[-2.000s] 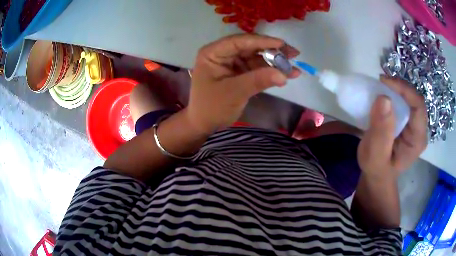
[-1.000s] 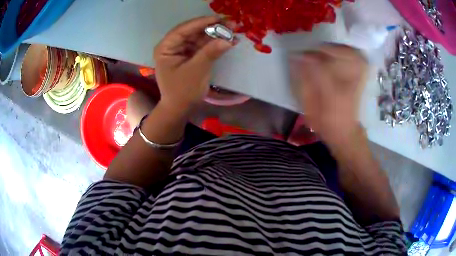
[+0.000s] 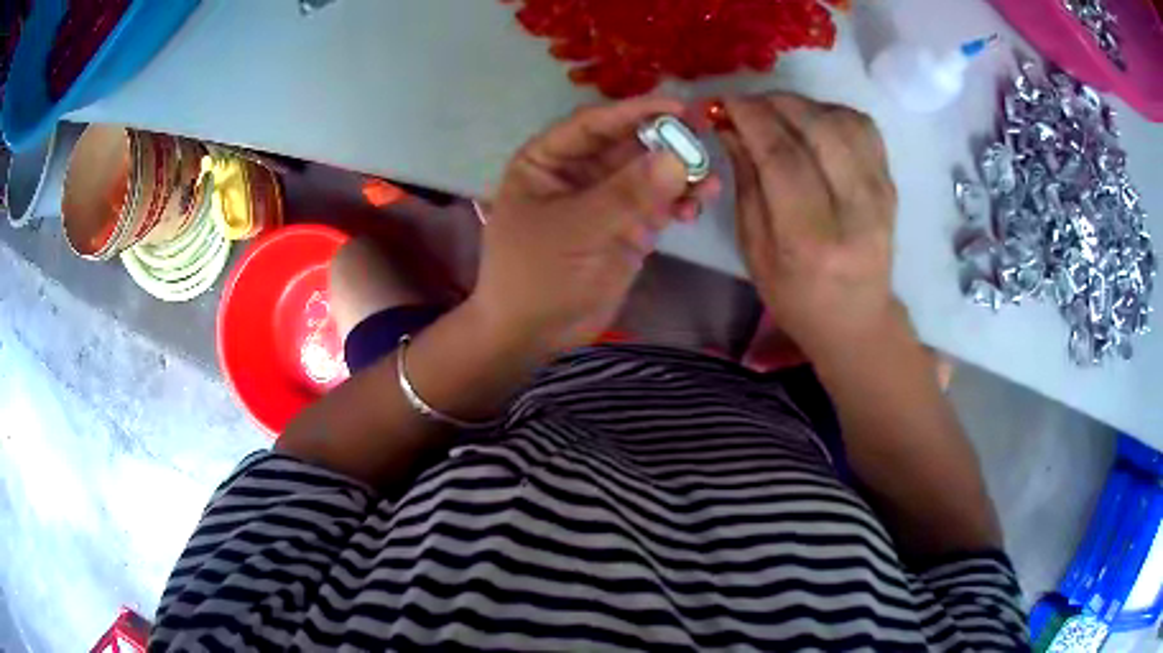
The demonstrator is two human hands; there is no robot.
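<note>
My left hand (image 3: 574, 211) holds a silver setting (image 3: 676, 147) between thumb and fingers, its oval face turned up, above the table's near edge. My right hand (image 3: 816, 204) is just right of it and pinches a small red stone (image 3: 717, 115) at the fingertips. The stone and the setting are apart. A heap of red stones (image 3: 676, 38) lies on the table beyond my hands. The white glue bottle (image 3: 921, 77) with a blue nozzle lies on the table beyond and right of my right hand.
A heap of silver settings (image 3: 1065, 204) lies at the right, by a pink basin (image 3: 1097, 64). A blue basin (image 3: 109, 77) is at the far left. Below the table are a red basin (image 3: 262, 319), stacked buckets (image 3: 96, 191) and a blue plastic item (image 3: 1122, 542).
The glue bottle has gone from my right hand to the table. My right hand now has a red stone. My left hand went left with the setting, then back right beside my right hand.
</note>
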